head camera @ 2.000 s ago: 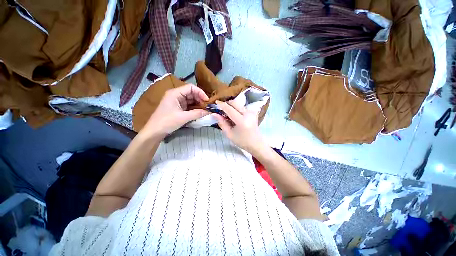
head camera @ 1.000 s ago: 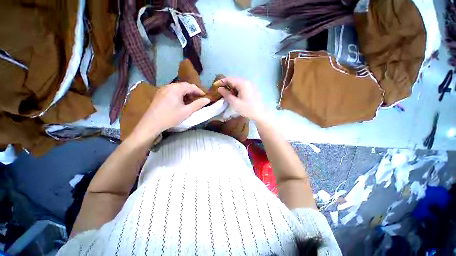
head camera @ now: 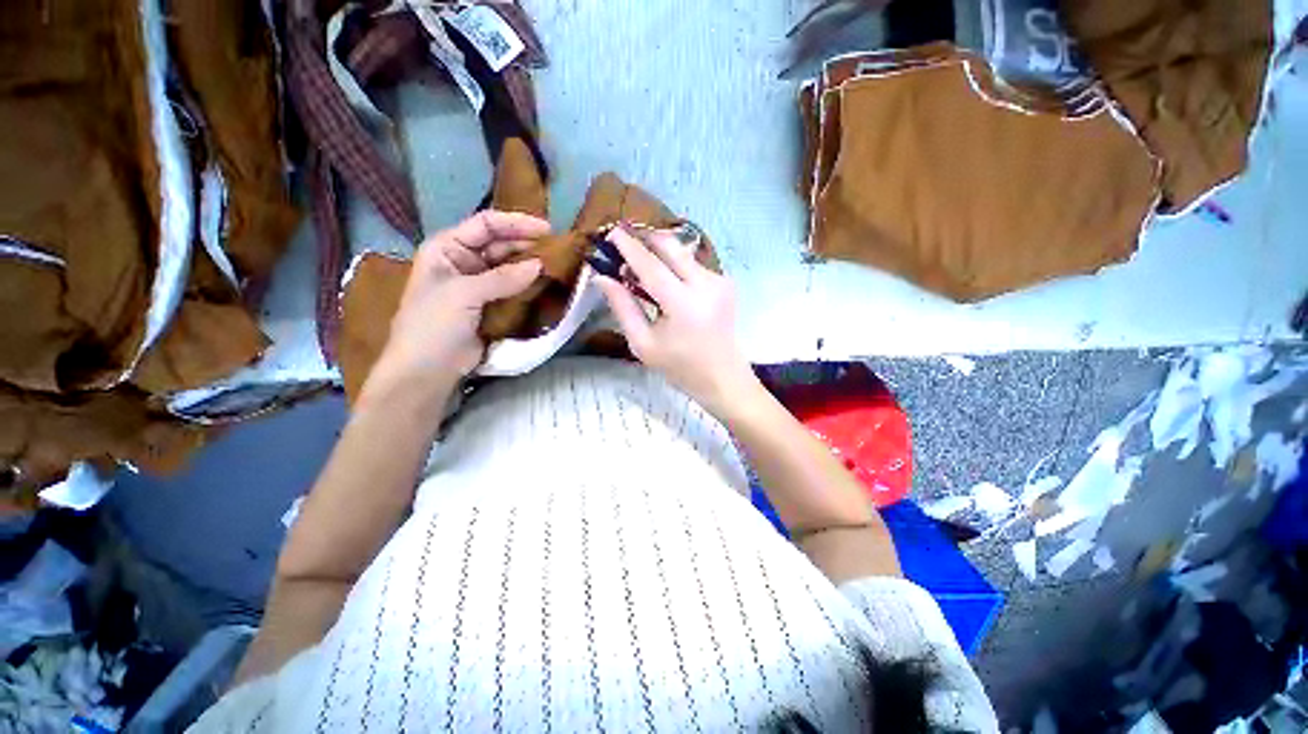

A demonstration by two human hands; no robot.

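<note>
A rust-brown garment piece (head camera: 376,308) with a white layer (head camera: 545,341) along its lower edge is held at my waist against the table's edge. My left hand (head camera: 466,287) pinches the brown cloth between thumb and fingers. My right hand (head camera: 674,304) is beside it, fingers curled around a small dark tool (head camera: 605,258), which looks like thread snips. Most of the tool is hidden in the fingers. The cloth stands up in folds behind both hands.
Stacked brown panels (head camera: 990,179) lie on the pale table (head camera: 674,86) at right. A large brown pile (head camera: 72,187) is at left, beside plaid strips (head camera: 337,129) with a label (head camera: 488,36). Below are a red container (head camera: 861,430), a blue bin (head camera: 954,574) and white scraps (head camera: 1205,416) on the floor.
The view has shifted, showing more of the red container and the blue bin. My right hand has turned, and the dark tool now shows at its fingertips. My left hand still pinches the cloth.
</note>
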